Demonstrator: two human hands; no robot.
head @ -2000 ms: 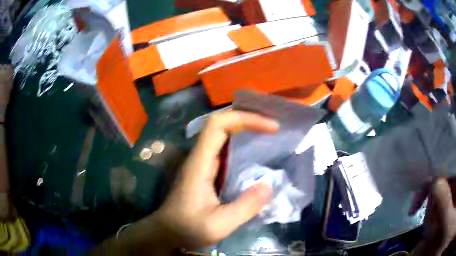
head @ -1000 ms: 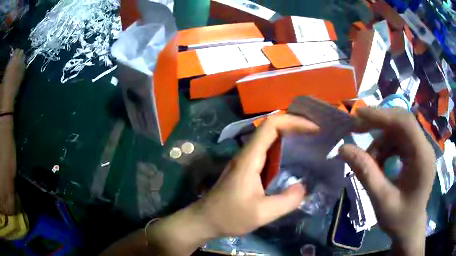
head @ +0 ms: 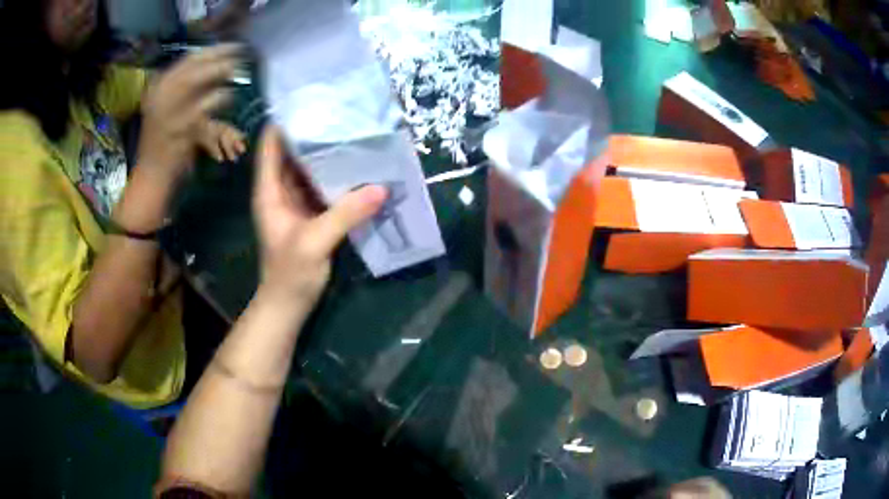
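Observation:
My left hand (head: 297,219) is raised at the left and grips an open carton (head: 395,210), thumb on its printed white face. The carton is tilted, its flap is up, and whitish wrap (head: 336,109) shows at its mouth. A blurred skin-coloured patch, apparently my right hand (head: 697,488), is cut off by the bottom edge; its fingers and any hold are hidden. Another open carton (head: 565,258) stands upright at the centre, with white wrap inside.
A person in a yellow top (head: 146,292) is at the left, hands near my held carton. Behind it lies a tangled white heap (head: 453,83). Orange-white cartons (head: 770,287) lie at the right, with leaflet stacks (head: 770,429) below. Round coin-like pieces (head: 575,355) lie on the green table.
The view has swung left. My left hand has moved left with the carton, now raised beside the neighbour. My right hand has left the carton and dropped almost out of view.

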